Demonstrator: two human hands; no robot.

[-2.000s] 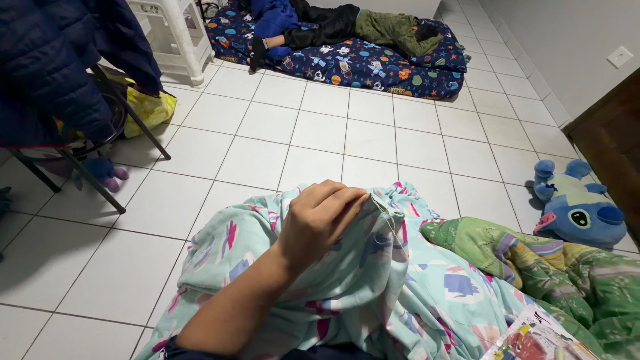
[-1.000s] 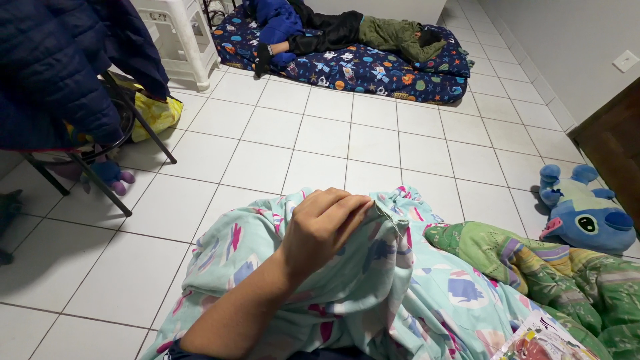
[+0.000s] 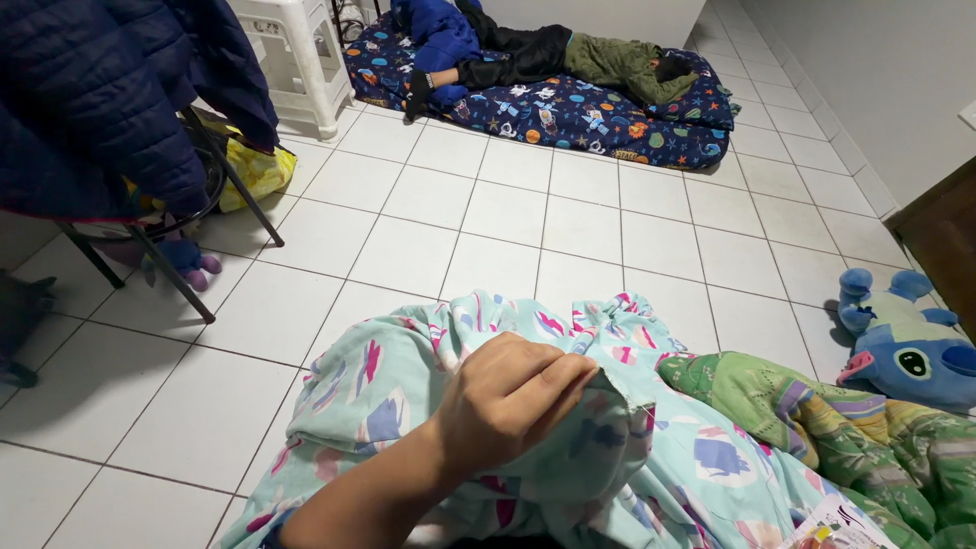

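Observation:
My left hand (image 3: 518, 389) reaches in from the lower left, its fingertips pinched on the edge of a mint-green printed cloth (image 3: 389, 419) with pink and purple patches. The held part is raised, with a frayed seam and loose threads just right of the fingertips. The rest of the cloth lies bunched over my lap and spreads forward to the tiled floor. My right hand cannot be seen.
A green patterned quilt (image 3: 884, 442) and a printed packet (image 3: 831, 530) lie at right, below a blue plush toy (image 3: 915, 343). A person lies on a space-print mattress (image 3: 549, 122) ahead. A jacket-covered chair (image 3: 175, 221) and white plastic stool (image 3: 305, 69) stand left.

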